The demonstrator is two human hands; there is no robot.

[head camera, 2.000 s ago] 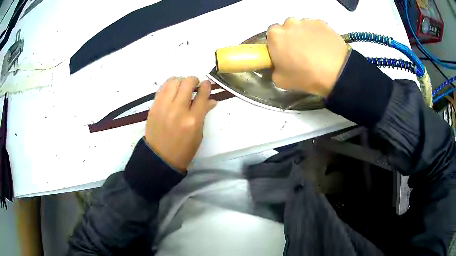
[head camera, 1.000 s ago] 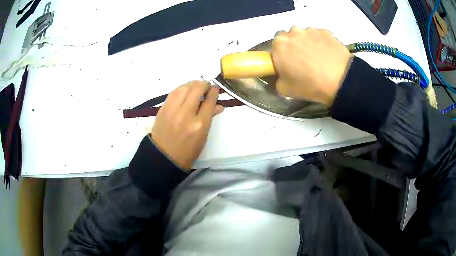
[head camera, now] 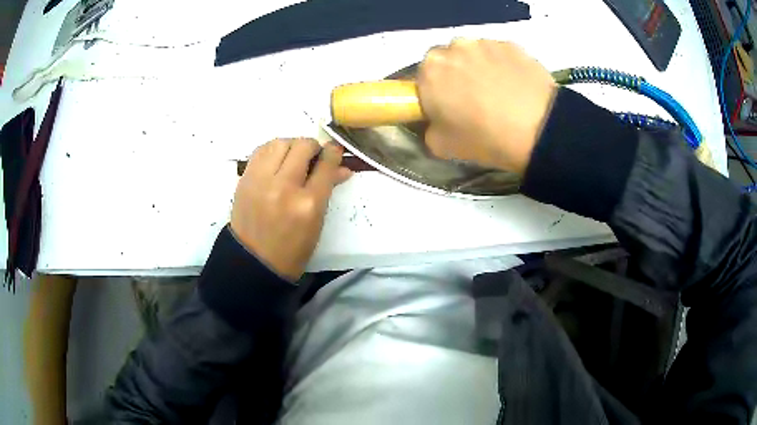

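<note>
My right hand (head camera: pixel 485 108) is closed around the yellow wooden handle of the steam iron (head camera: pixel 398 158), which stands flat on the table with its tip pointing left. A narrow maroon garment piece (head camera: pixel 358 163) lies under the iron's near edge and runs left beneath my left hand. My left hand (head camera: pixel 286 195) has its fingertips on the piece, thumb and forefinger pinching it just left of the iron's tip. A short dark end of the piece shows left of my fingers. The rest is hidden by my hand and the iron.
A dark cut piece (head camera: pixel 365 23) lies at the far side of the white table (head camera: pixel 149 207). Finished maroon strips (head camera: pixel 31 183) hang at the left edge. Cream scraps (head camera: pixel 62 70) lie upper left. The iron rest (head camera: pixel 649 29) is far right. A blue hose (head camera: pixel 668 101) runs behind the iron.
The view has shifted, so the far pieces sit differently in it. The iron and my left hand have moved left along the piece, and less of its left end shows now.
</note>
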